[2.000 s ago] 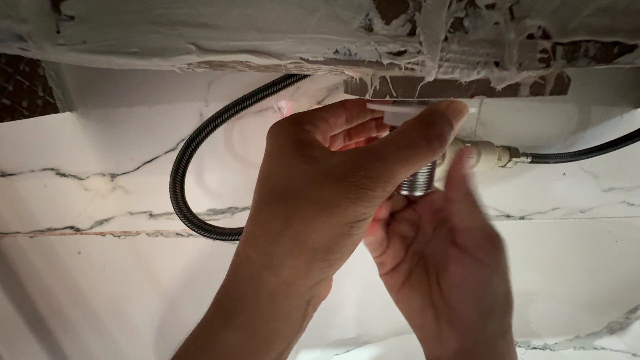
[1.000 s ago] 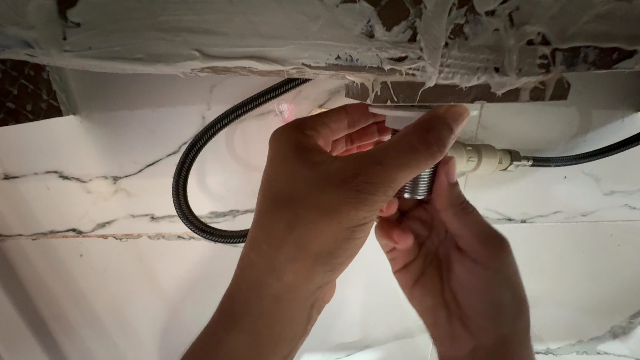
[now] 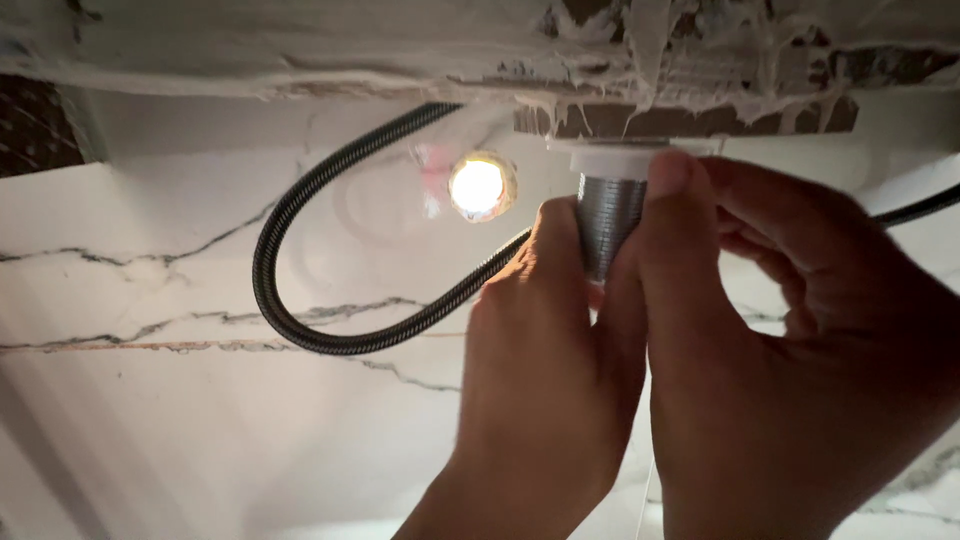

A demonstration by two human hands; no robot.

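Note:
A threaded metal drain tailpiece (image 3: 609,221) hangs upright below the rough underside of a basin or counter. Around its top sits a white plastic nut (image 3: 611,161) with a wider flange, close under the brown block. My left hand (image 3: 547,352) holds the lower part of the threaded pipe between its fingers, from the left and below. My right hand (image 3: 787,322) has its thumb and forefinger on the right side of the white nut; its other fingers curl behind. The far side of the nut and the pipe's lower end are hidden.
A black braided hose (image 3: 266,262) loops at the left and passes behind my left hand. Behind it, a lit round hole (image 3: 478,186) opens in the marbled wall tile (image 3: 187,420). Overhead runs the smeared, rough underside (image 3: 337,52).
My left hand has moved from the white nut down to the threaded pipe. My right hand has moved up from the pipe to the nut's right side. The lit hole has come into sight.

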